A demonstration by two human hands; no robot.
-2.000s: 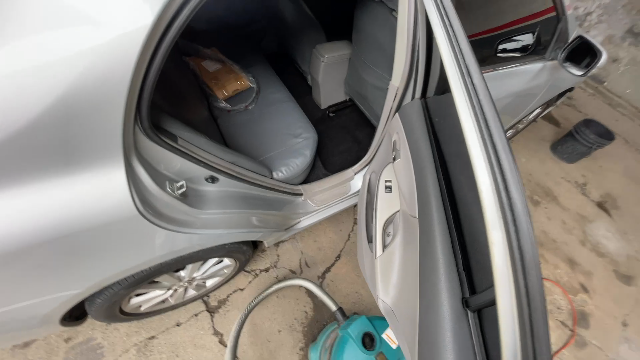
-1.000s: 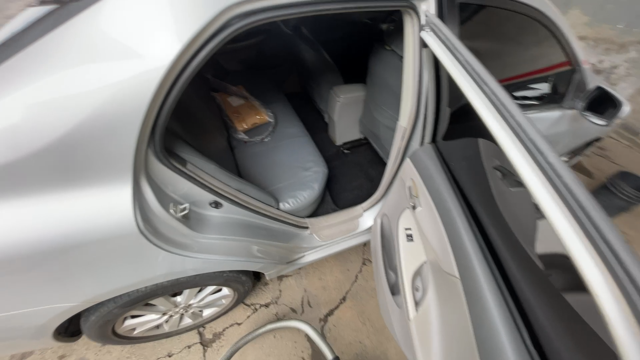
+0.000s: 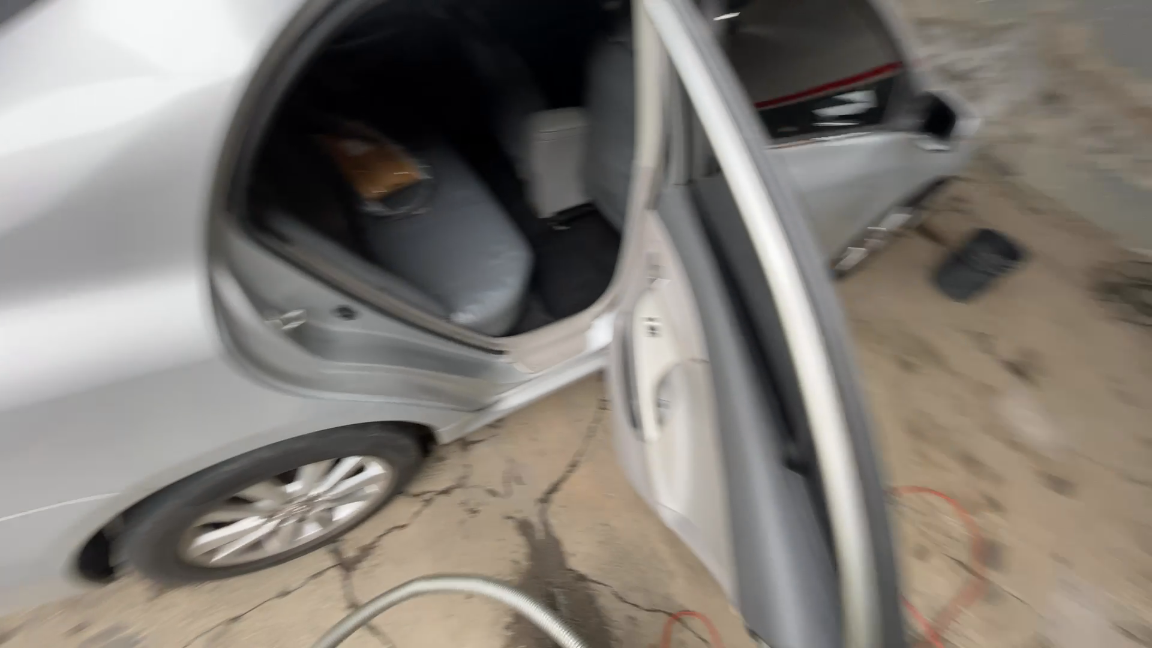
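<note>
Neither of my hands shows in the head view. A silver car fills the left and middle, its rear door [image 3: 693, 405] swung wide. Through the doorway I see the grey rear seat [image 3: 450, 243], where a brown item in clear plastic [image 3: 373, 169] lies. A light grey console [image 3: 558, 160] stands farther in, beside a front seat's back. Below the doorway, a grey ribbed hose [image 3: 450, 585] arches at the bottom edge. The picture is blurred.
The rear wheel [image 3: 292, 511] stands on cracked concrete. Past the door, a dark bucket [image 3: 979, 263] sits near the car's front part, below the side mirror [image 3: 938, 119]. An orange-red cord [image 3: 976, 531] curves over the ground at the lower right.
The view has shifted; the teal machine seen at the bottom two seconds ago is out of frame. The rear door stays open, and the plastic-wrapped item still lies on the seat.
</note>
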